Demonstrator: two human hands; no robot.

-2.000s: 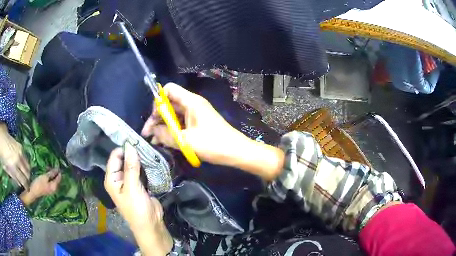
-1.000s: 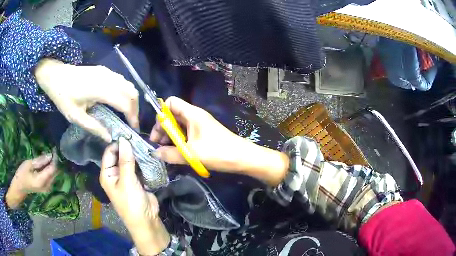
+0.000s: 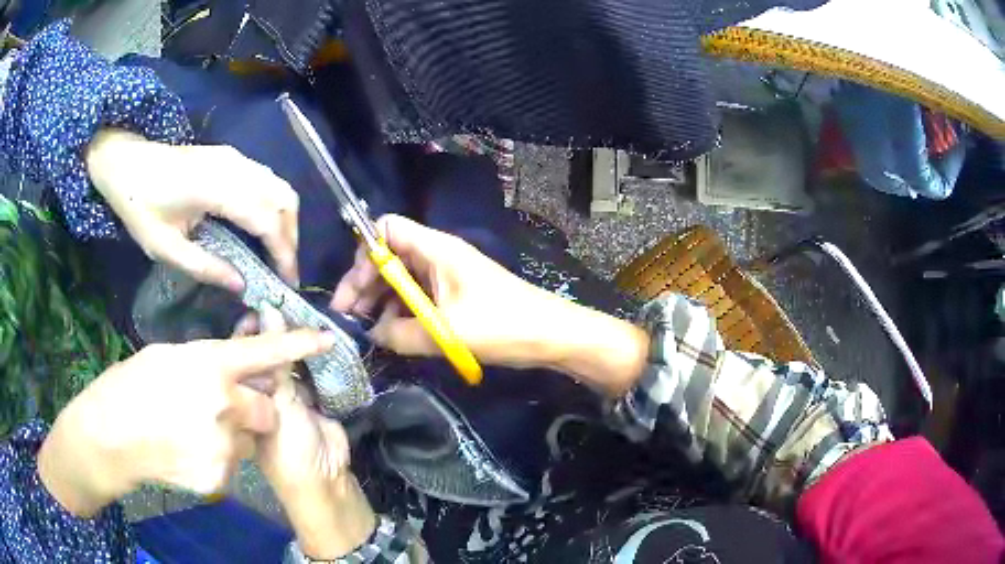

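Observation:
A dark denim garment (image 3: 226,105) lies over the lap. Its opening with a pale grey edge (image 3: 331,369) faces up at the centre left. My right hand (image 3: 441,292) holds yellow-handled scissors (image 3: 424,314), blades pointing up and left, above the cloth and off the edge. The fingers of my right hand also touch the dark cloth beside the opening. My left hand (image 3: 314,474) grips the lower side of the opening, partly hidden behind another person's hand (image 3: 165,419). That hand points a finger at the pale edge. The person's other hand (image 3: 193,204) holds the upper end of the opening.
A ribbed dark denim panel (image 3: 540,77) hangs from the top. A white table with a yellow-brown edge (image 3: 860,72) is at upper right. A woven brown chair (image 3: 716,292) stands right of centre. A blue crate (image 3: 209,538) is at lower left. Green leafy-patterned cloth (image 3: 44,308) is at left.
The other person's hands have come in from the left, one onto the opening, then one pointing across my left hand. The scissors have shifted slightly right and down.

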